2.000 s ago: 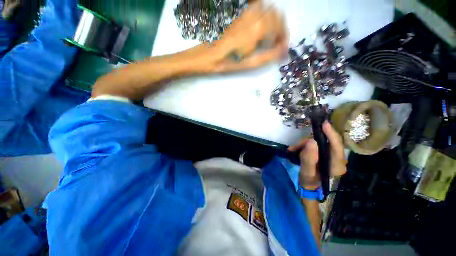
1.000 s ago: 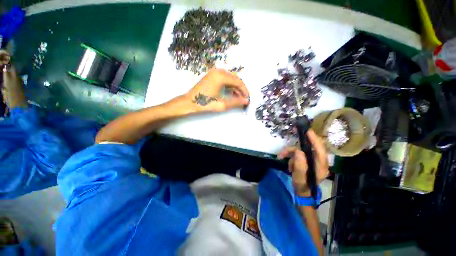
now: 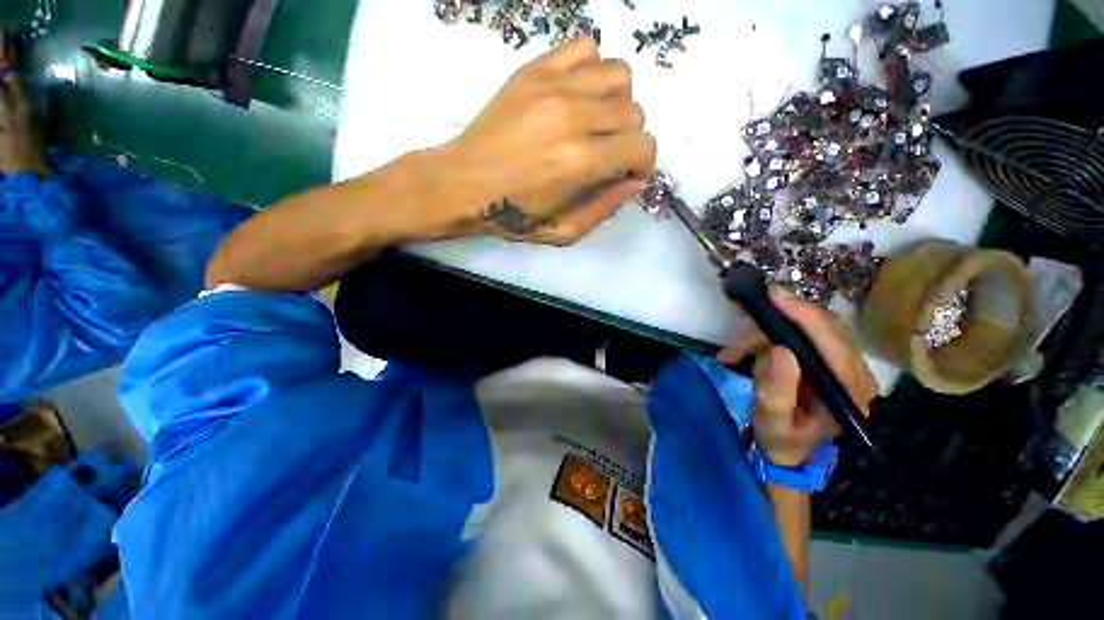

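My left hand [image 3: 563,145], tattooed near the wrist, pinches a small silvery component [image 3: 655,194] above the white sheet [image 3: 484,273]. My right hand [image 3: 809,375], with a blue wristband [image 3: 793,465], is shut on the black soldering iron [image 3: 793,339]. The iron's metal tip is at the small component by my left fingertips; whether they touch is hard to tell. A reddish-dark and silver pile of components [image 3: 835,158] lies right of the tip. Duller pieces [image 3: 521,17] lie beyond my left hand, with a small group [image 3: 666,40] beside them.
A tan tape roll [image 3: 890,303] holds tiny silvery pieces [image 3: 948,321]. A fan guard [image 3: 1041,164] is at the right, black trays [image 3: 932,466] at the lower right. A solder spool [image 3: 182,36] stands at the upper left. A coworker's blue sleeve [image 3: 97,279] is at the left.
The iron has swung left from over the reddish-dark pile, and its tip is now by my left fingertips. My left hand has moved nearer the iron. The view has shifted closer to the sheet.
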